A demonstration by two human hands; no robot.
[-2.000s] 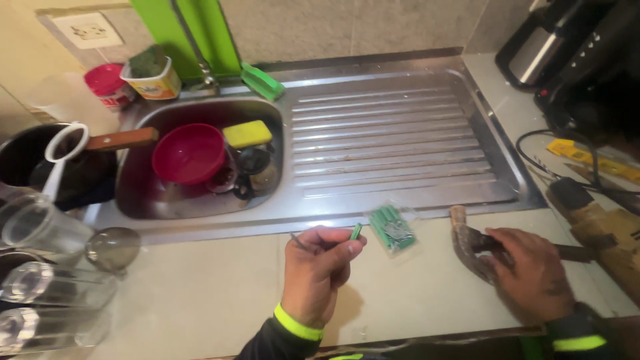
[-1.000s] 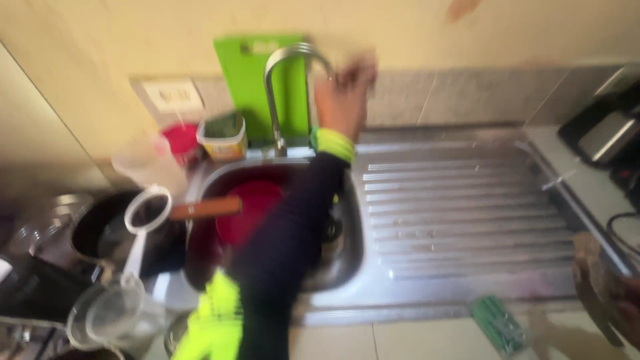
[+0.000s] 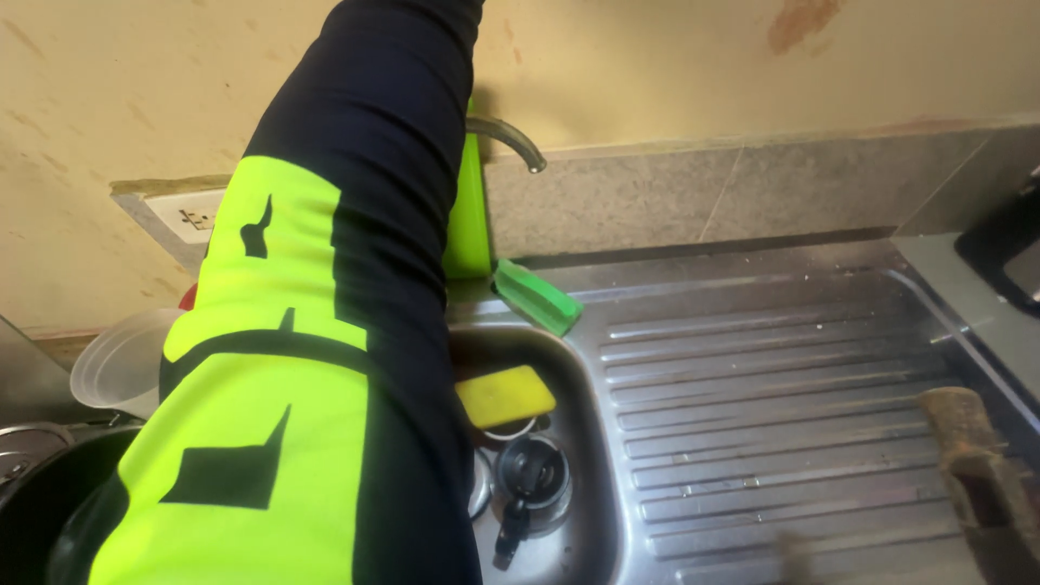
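Note:
My left arm, in a dark sleeve with neon-yellow panels, reaches up past the top edge of the head view, so my left hand is out of sight. The sleeve passes in front of the curved metal faucet (image 3: 516, 145) and the green cutting board (image 3: 467, 215). My right hand is out of view too. At the right edge a hammer's worn metal head (image 3: 971, 455) shows over the drainboard; whether a hand holds it cannot be told. The packet of green pieces is not in view.
The steel sink (image 3: 597, 455) holds a yellow sponge (image 3: 508, 396) and a glass pot with a black lid (image 3: 532, 471). A green block-shaped item (image 3: 538, 296) lies on its back rim, left of the ribbed drainboard (image 3: 756, 406). A wall outlet (image 3: 188, 215), a plastic tub (image 3: 126, 361) and a dark pan (image 3: 57, 496) are leftward.
My left hand has risen from the counter, where it held a small green piece, past the faucet and out of view. The hammer, earlier at the counter's front under my right hand, now shows over the drainboard.

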